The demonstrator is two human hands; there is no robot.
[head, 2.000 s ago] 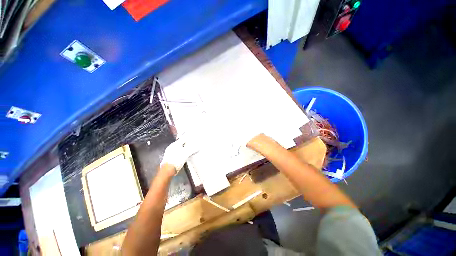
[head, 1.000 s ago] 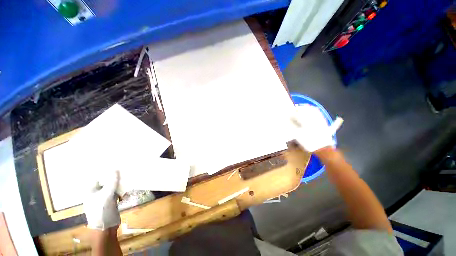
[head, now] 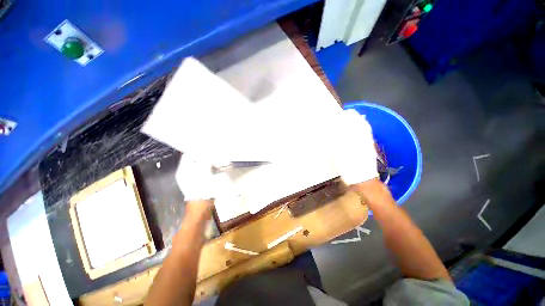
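Note:
My left hand [head: 194,176], in a white glove, grips white cut pieces [head: 197,107] and holds them tilted over the left part of the large white sheets [head: 293,89]. My right hand [head: 360,149], also gloved, is at the right edge of the large sheets, beside the blue tub; glare hides its fingers and whether it holds anything. The yellow-tan cutting die [head: 141,206] lies flat on the black pad [head: 170,173] to the left of my left hand, with white sheet showing inside its frame.
The wooden ledge [head: 239,263] in front bears thin offcuts and a dark flat block [head: 317,198]. A blue tub [head: 412,161] with strips stands at right. L-shaped strips [head: 485,215] lie on the floor. The blue beam with a green button [head: 73,48] crosses behind. White sheet lies far left.
My left hand has carried the cut pieces from over the die rightward to the large sheets. The strip by my right hand is out of sight, and L-shaped strips now show on the floor.

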